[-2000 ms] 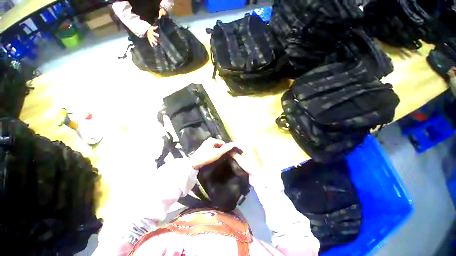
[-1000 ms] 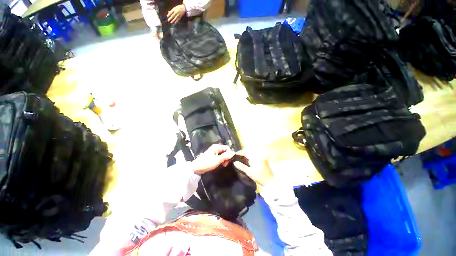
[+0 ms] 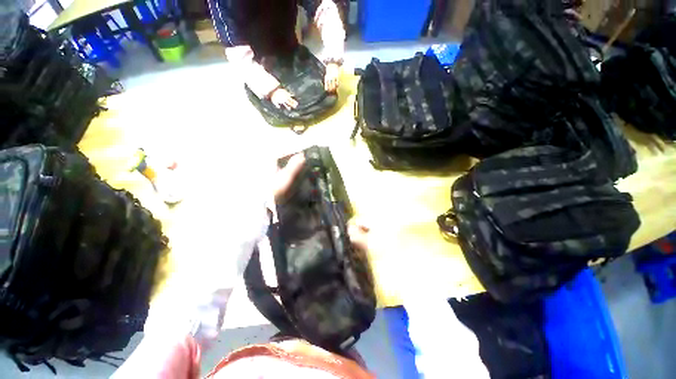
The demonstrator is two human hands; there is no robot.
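A dark camouflage backpack [image 3: 315, 255] stands on its narrow side at the front edge of the table, its length pointing away from me. A black shoulder strap [image 3: 261, 285] loops out at its left. My left hand [image 3: 287, 176], blurred, is at the far left end of the backpack, touching it or just over it. My right hand [image 3: 359, 232] is at the right side of the backpack, small, blurred and partly hidden. The finger positions of both hands are unclear.
Backpack stacks stand at left [image 3: 81, 252] and right [image 3: 519, 89]; single backpacks lie at right [image 3: 548, 211] and centre back [image 3: 408, 104]. A yellow item [image 3: 142, 164] lies left. A person's hands [image 3: 283, 98] touch another backpack across the table. A blue bin [image 3: 585, 326] is below right.
My hands have parted from the middle of the backpack: left to its far end, right to its right side. The backpack has tilted or rolled. The other person's hands have moved down their backpack.
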